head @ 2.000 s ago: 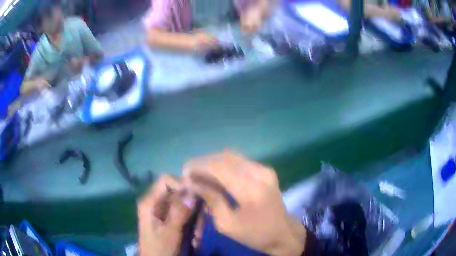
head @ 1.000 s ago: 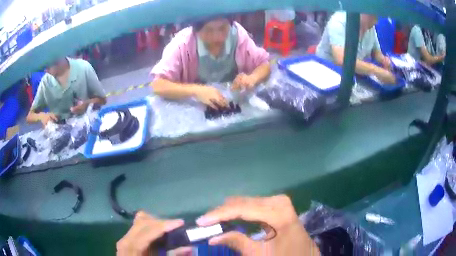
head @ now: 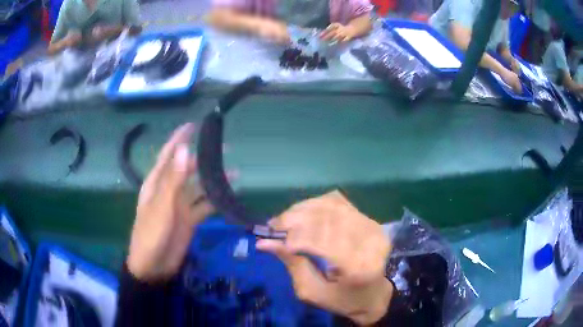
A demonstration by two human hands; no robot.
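A black curved headband (head: 211,150) stands upright in front of me, its lower end in my right hand (head: 339,252) and its upper end over the green belt. The fingers of my right hand close on that end, where a small pale strip shows. My left hand (head: 166,204) is raised beside the band, blurred, fingers extended; it appears to hold nothing. The blue parts tray (head: 236,274) lies below my hands with small black pieces and a pale scrap in it.
Two headbands (head: 78,148) lie on the green belt (head: 307,140) at left. A clear bag of black parts (head: 425,268) is right of the tray, with a white dropper (head: 478,260) beyond. Blue-rimmed trays (head: 38,268) are at lower left. People's arms (head: 256,25) work across the belt.
The band, held low in both hands before, now stands upright in my right hand. My left hand has come off it and moved up. The view has tilted down, showing more of the blue tray.
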